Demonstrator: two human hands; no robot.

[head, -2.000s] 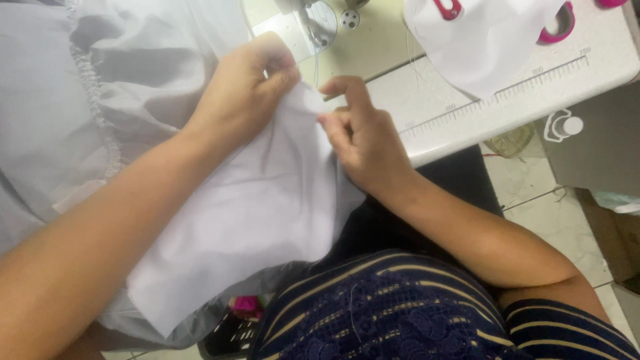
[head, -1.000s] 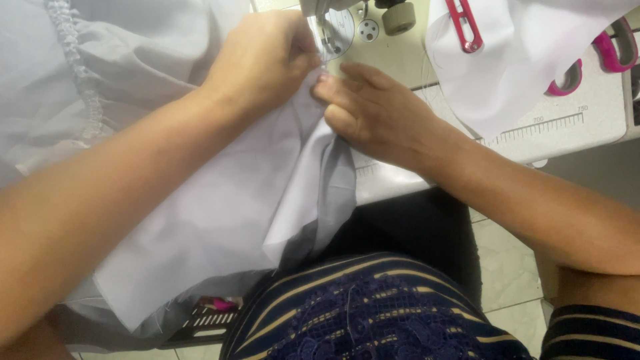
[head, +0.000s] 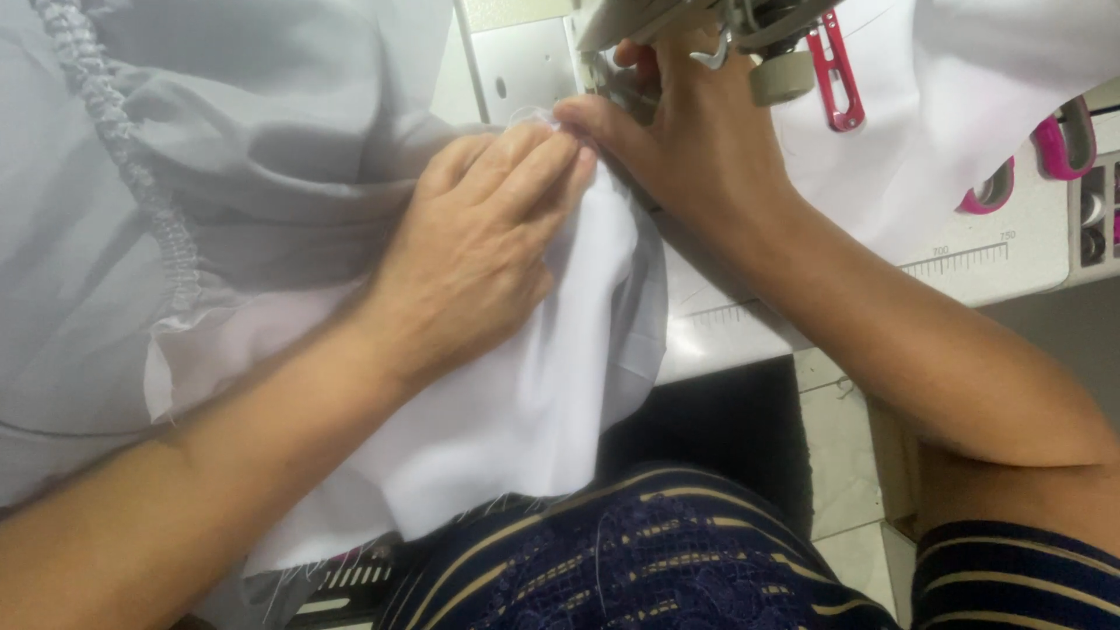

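White fabric (head: 490, 437) with frayed edges hangs over the front of the sewing machine bed, joined by light grey fabric (head: 289, 105) with a gathered seam at the left. My left hand (head: 490, 236) grips the fabric's edge just in front of the needle area. My right hand (head: 700, 131) reaches under the sewing machine head (head: 647, 17), its thumb touching the fabric edge beside my left fingertips. Its other fingers are partly behind the machine parts. The needle and presser foot cannot be made out clearly.
At the right, a red metal tool with a slot (head: 837, 83) lies on another white fabric piece (head: 875, 166), near pink-handled scissors (head: 1065, 144). A printed ruler scale (head: 954, 258) runs along the bed's edge. A dark basket (head: 350, 573) is below.
My right hand has moved up from the fabric's near edge to under the machine head. My left hand now lies flatter over the fabric edge. The view has shifted closer.
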